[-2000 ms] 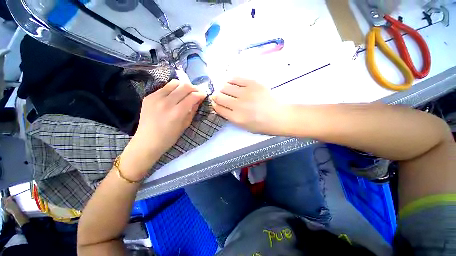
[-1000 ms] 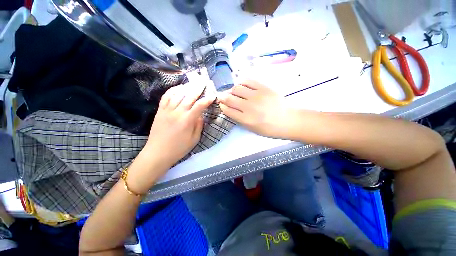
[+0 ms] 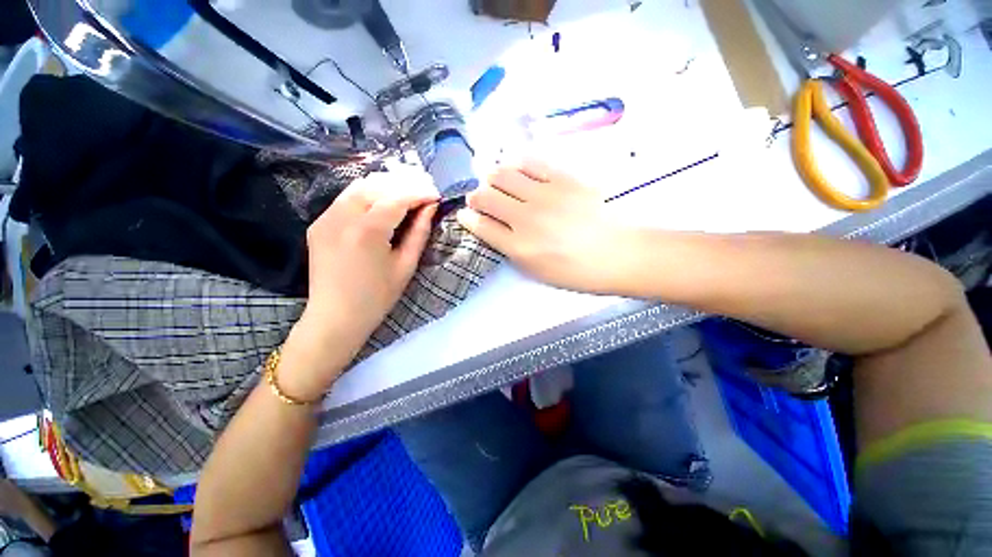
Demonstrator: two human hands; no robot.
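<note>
A grey plaid fabric point(image 3: 180, 326) lies in folds at the left, its edge running right under both hands. Black lining point(image 3: 163, 185) lies behind it. My left hand point(image 3: 364, 245) pinches the fabric edge just in front of the sewing machine's grey-blue cylindrical attachment point(image 3: 449, 163). My right hand point(image 3: 538, 223) presses and holds the plaid beside it, fingertips close to the left hand's. A small dark edge shows between the fingertips. The needle area is blurred by glare.
The machine head point(image 3: 163, 87) is upper left. Scissors with a yellow-orange handle point(image 3: 835, 147) and a red one lie at right, by a brown cardboard strip point(image 3: 745, 54). A slim pink-purple tool point(image 3: 587, 115) lies behind the hands. Blue bins point(image 3: 381, 500) are below the ruler-marked table edge point(image 3: 522, 354).
The camera view has shifted slightly. My left thumb and forefinger have closed lower at the fabric edge, and a dark edge now shows beside them. My right hand stays on the plaid.
</note>
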